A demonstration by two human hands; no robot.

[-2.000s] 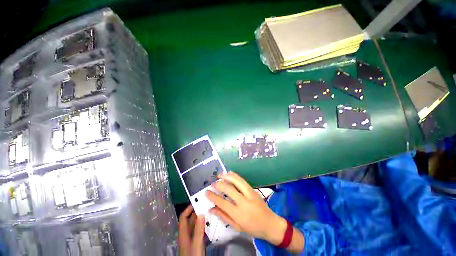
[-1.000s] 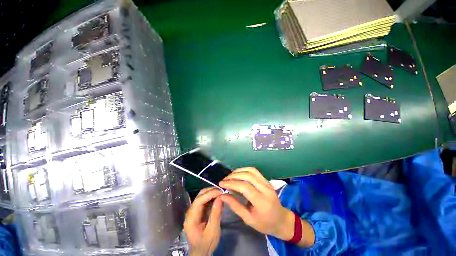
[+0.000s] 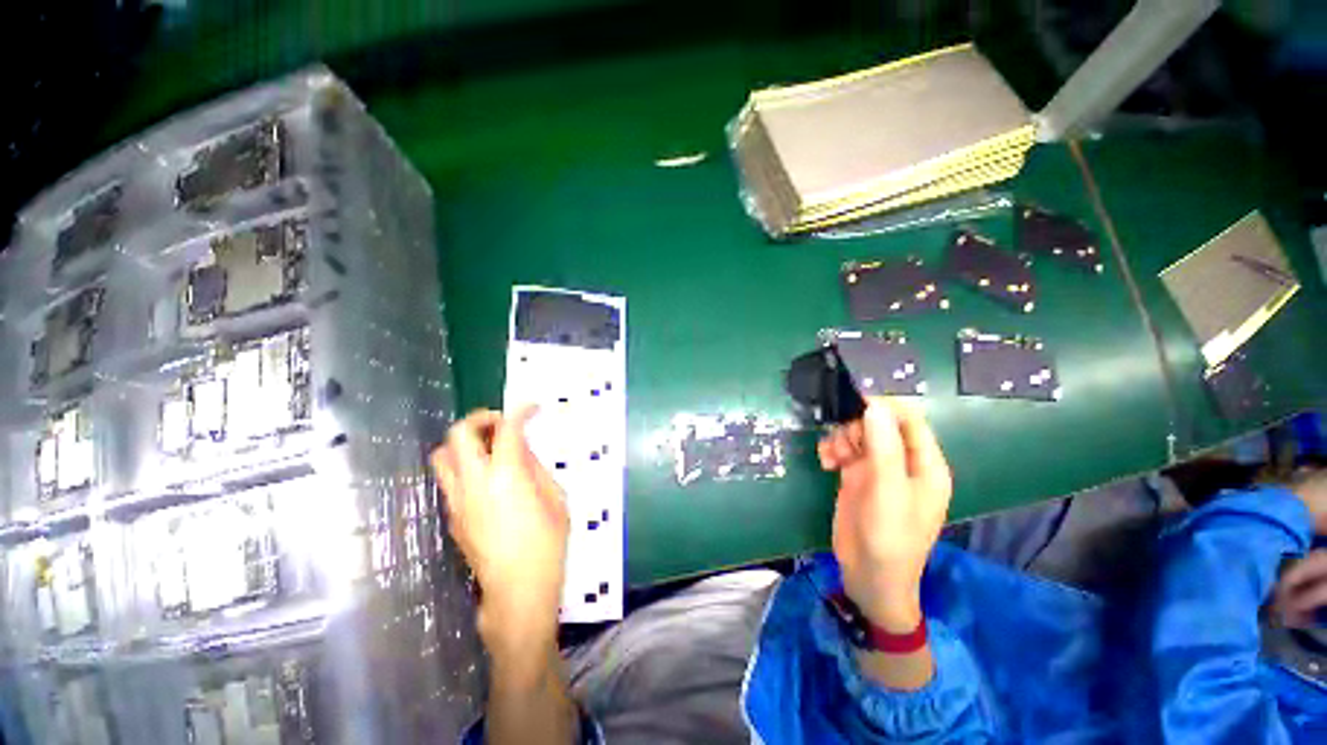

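Observation:
My right hand (image 3: 891, 488) holds a black sticker (image 3: 825, 389) by its edge between thumb and fingers, raised above the mat. The white backing sheet (image 3: 579, 400) lies on the mat with one black sticker left at its far end and small black specks on its bare part. My left hand (image 3: 502, 502) is over the sheet's left edge with fingers bent; whether it presses on the sheet cannot be told. A circuit board (image 3: 728, 448) lies uncovered between the sheet and my right hand.
Several black-covered boards (image 3: 1007, 365) lie loose beyond my right hand. Stacked grey-tan sheets (image 3: 895, 134) in clear plastic stand at the far side. A tall stack of clear trays (image 3: 386, 291) with boards stands at left. A neighbour's blue sleeve (image 3: 1237, 590) and a single sheet (image 3: 1234, 284) are at right.
My hands have parted. My right hand moved right with a sticker peeled off the sheet. The sheet, earlier held in both hands, now lies flat on the mat with one sticker instead of two.

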